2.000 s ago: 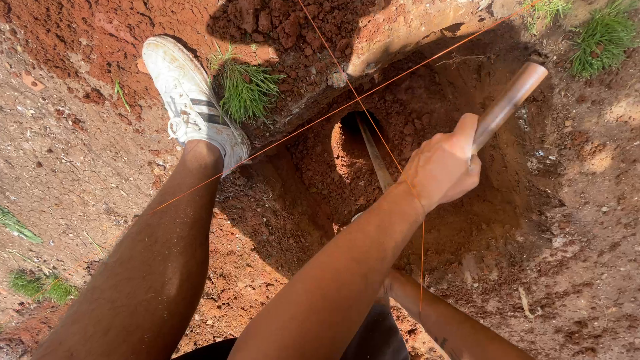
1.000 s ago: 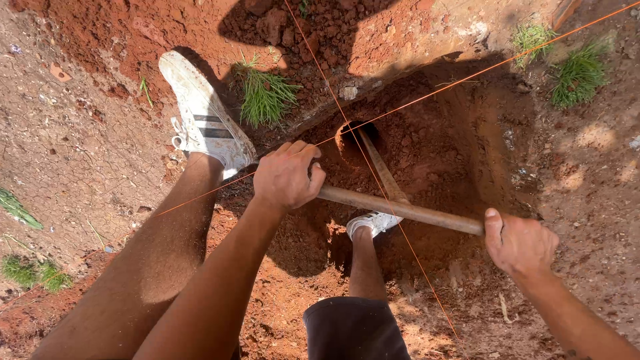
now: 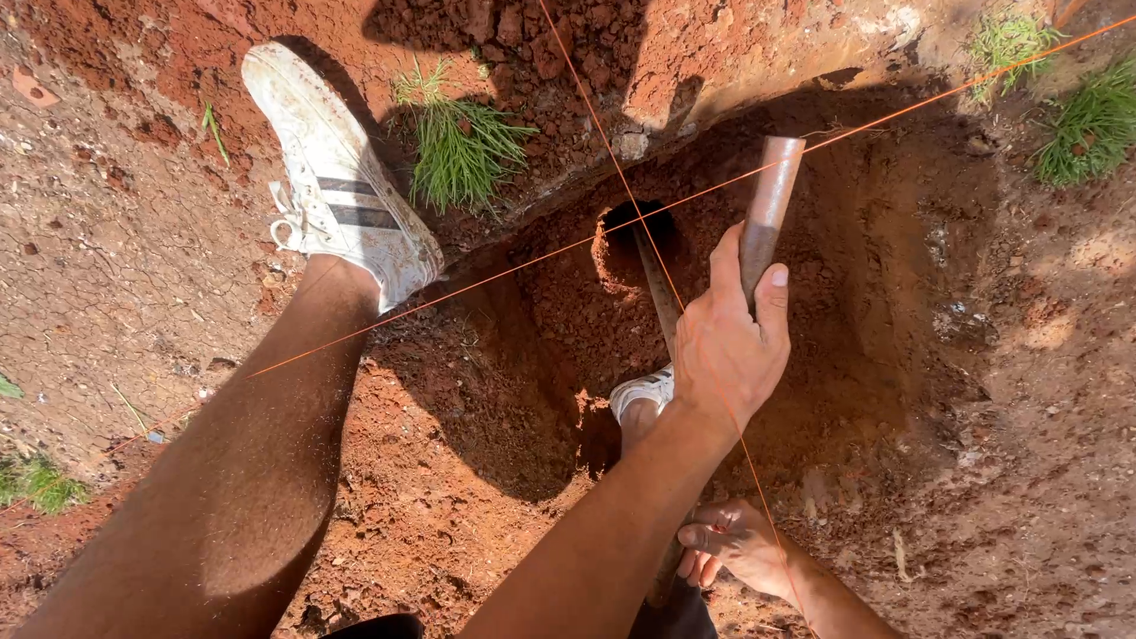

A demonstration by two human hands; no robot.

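Note:
A T-handled digging tool, apparently an auger, stands with its shaft (image 3: 657,288) running down into a dark round hole (image 3: 641,217) in red soil. Its brown round handle (image 3: 772,204) lies lengthwise in the view, the far end sticking out beyond my left hand (image 3: 732,346), which grips it. My right hand (image 3: 732,543) is at the near end of the handle, fingers loosely bent beside it; whether they hold it is unclear. My left forearm covers the handle's middle. The tool's lower end is hidden in the hole.
Two taut orange strings (image 3: 497,273) cross above the hole. My one white shoe (image 3: 342,186) stands on the pit's edge, the other (image 3: 646,389) lower down in the pit (image 3: 852,355). Grass tufts (image 3: 466,146) and loose red clods (image 3: 568,44) border the pit.
The handle has turned from lying across the view a second ago to pointing lengthwise. My left hand has moved to the right with its end; my right hand has come down and left.

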